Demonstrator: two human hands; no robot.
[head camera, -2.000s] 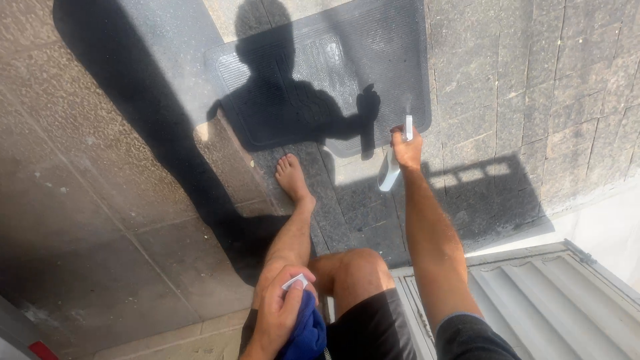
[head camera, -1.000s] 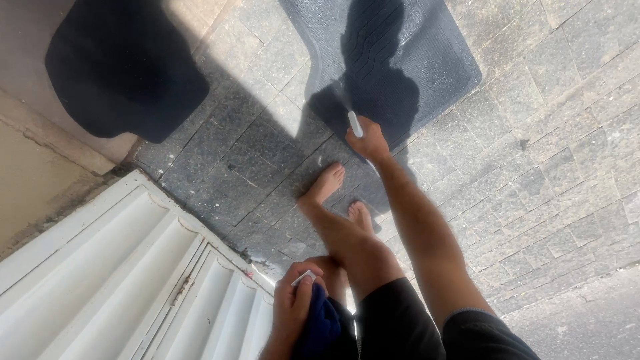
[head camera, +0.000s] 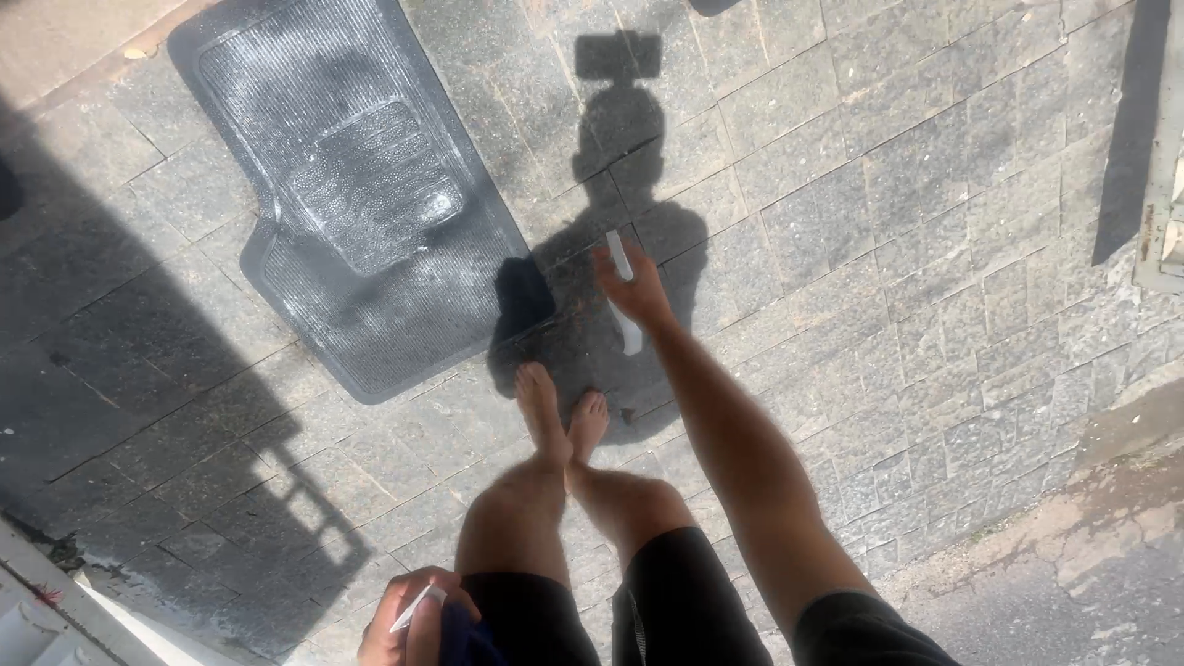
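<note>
My right hand (head camera: 635, 285) is closed around a white, bottle-like object (head camera: 631, 335), with a narrow white part showing above the fingers; its exact kind is unclear. At the bottom left, my left hand (head camera: 414, 615) grips a small white piece (head camera: 418, 606) under the thumb and a dark blue cloth (head camera: 462, 638) beside it. A black rubber car floor mat (head camera: 370, 194) lies on the paving, left of my right hand, with bright, wet-looking patches on its ribbed surface.
My bare feet (head camera: 539, 393) stand near the mat's lower right corner on stone paving (head camera: 795, 231). A light metal frame (head camera: 1165, 213) stands at the right edge. White panelling (head camera: 28, 610) shows at the bottom left. Shadows cross the ground.
The view has swung a lot across the paving. The mat now shows to the left of my right hand. Both hands keep hold of the same things.
</note>
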